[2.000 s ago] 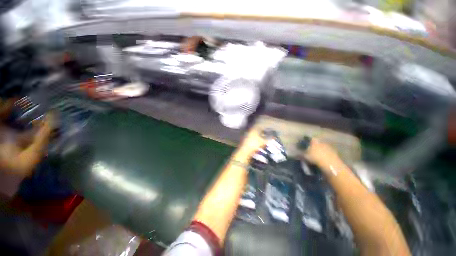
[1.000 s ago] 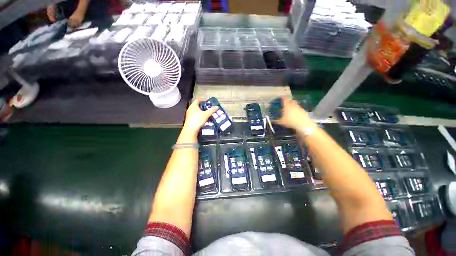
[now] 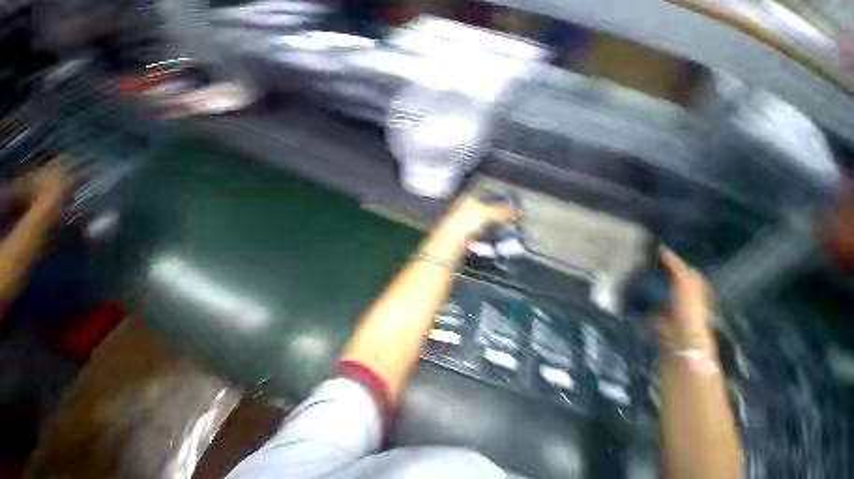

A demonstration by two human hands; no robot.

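Note:
The whole view is blurred by motion. A clear blister tray (image 3: 476, 371) lies in front of me with several dark phones (image 3: 552, 348) in its near row, each with a white label. My left hand (image 3: 480, 217) is at the tray's back left corner, closed on a dark phone (image 3: 507, 201). My right hand (image 3: 686, 288) is at the tray's right side, with a dark phone (image 3: 650, 283) at its fingers. A small white label (image 3: 607, 288) shows at the back of the tray, left of my right hand.
A beige board (image 3: 571, 227) lies behind the tray. A white fan (image 3: 435, 136) stands behind it to the left. The green belt (image 3: 272, 201) runs left. Another person's arm (image 3: 33, 224) shows at the left edge. White stacked items (image 3: 459, 51) are at the back.
The view has swung left since one second ago. My right hand has moved right, away from the tray's back middle. My left hand stays at the tray's back left with a phone.

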